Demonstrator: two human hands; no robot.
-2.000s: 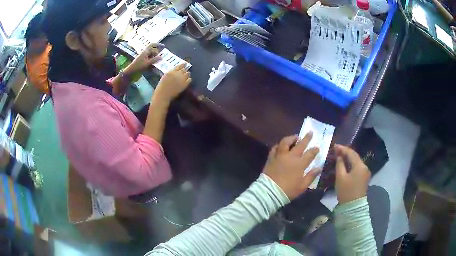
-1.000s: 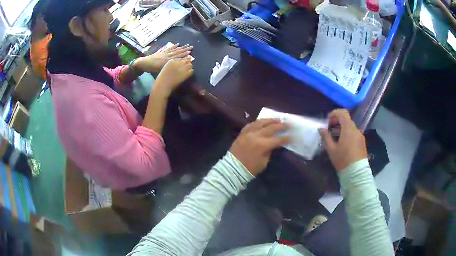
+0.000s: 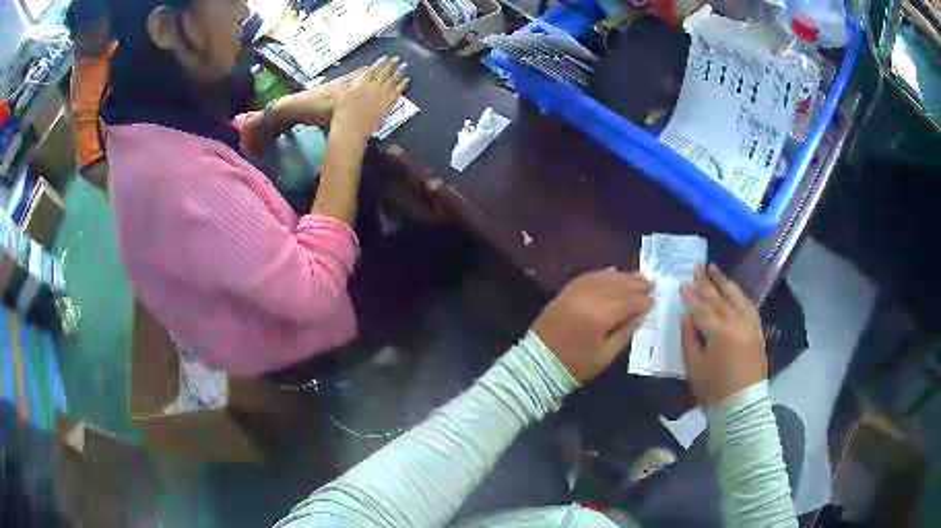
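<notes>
A folded leaflet (image 3: 666, 299), a white strip with faint print, lies lengthwise away from me at the near edge of the dark brown table (image 3: 593, 196). My left hand (image 3: 596, 318) has its fingertips on the leaflet's left edge. My right hand (image 3: 725, 332) has its fingers on its right edge. Both hands press on the paper and do not grip it; the thumbs are partly hidden. Pale green sleeves cover both forearms.
The blue tray (image 3: 629, 146) at the far right holds printed sheets (image 3: 731, 98), folded leaflets (image 3: 547, 57) and a red-capped bottle (image 3: 807, 77). A crumpled white piece (image 3: 480, 138) lies mid-table. A co-worker in pink (image 3: 222, 242) sits left, hands on paper. A small carton (image 3: 459, 26) stands beyond.
The leaflet has turned from crosswise to lengthwise and is narrower. My left hand has moved right, and both hands now lie on its sides. The co-worker's hands have shifted over their paper.
</notes>
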